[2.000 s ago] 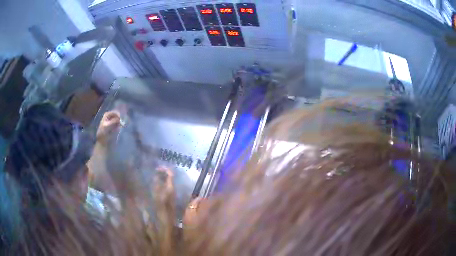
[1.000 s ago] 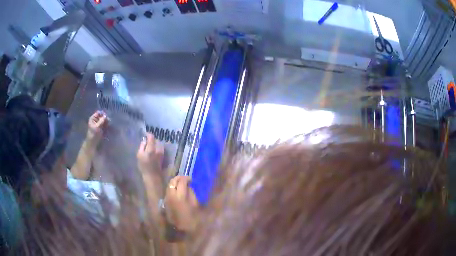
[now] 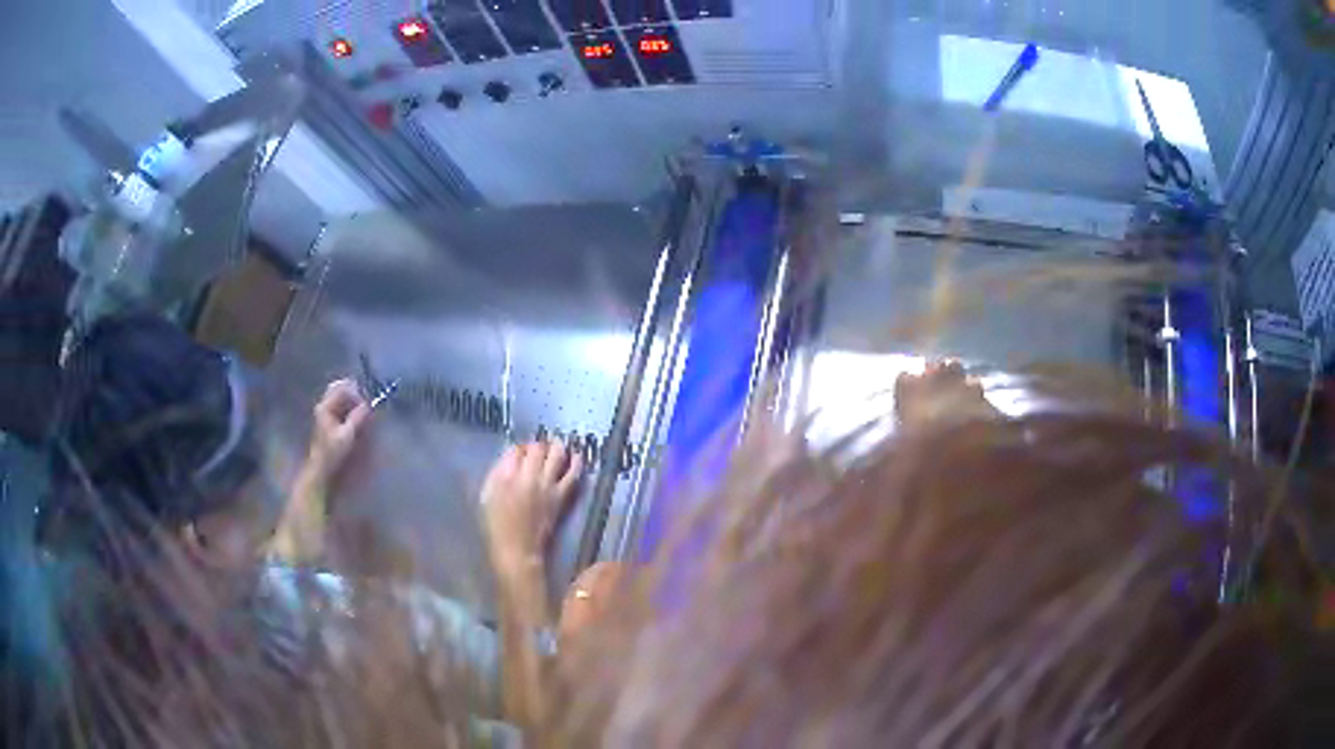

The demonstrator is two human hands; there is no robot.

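A row of small dark elongated parts [image 3: 466,407] lies on the silver perforated bed [image 3: 564,378] left of the thick blue roller [image 3: 720,344]. What appears to be my left hand [image 3: 593,596], with a ring, is at the lower end of the roller, mostly hidden by hair; its grip cannot be told. What appears to be my right hand [image 3: 940,389] shows only its fingers over the bright bed right of the roller. Hair hides the rest and anything under it.
A person in a dark cap [image 3: 147,417] at left has both hands at the row. A control panel [image 3: 513,59] stands behind. Scissors [image 3: 1164,154] and a blue pen [image 3: 1013,76] lie on the far ledge. Another blue roller [image 3: 1198,351] is at right.
The view has shifted. The other person's nearer hand has moved right along the row. My apparent right hand now shows over the right bed; my left is more covered by hair.
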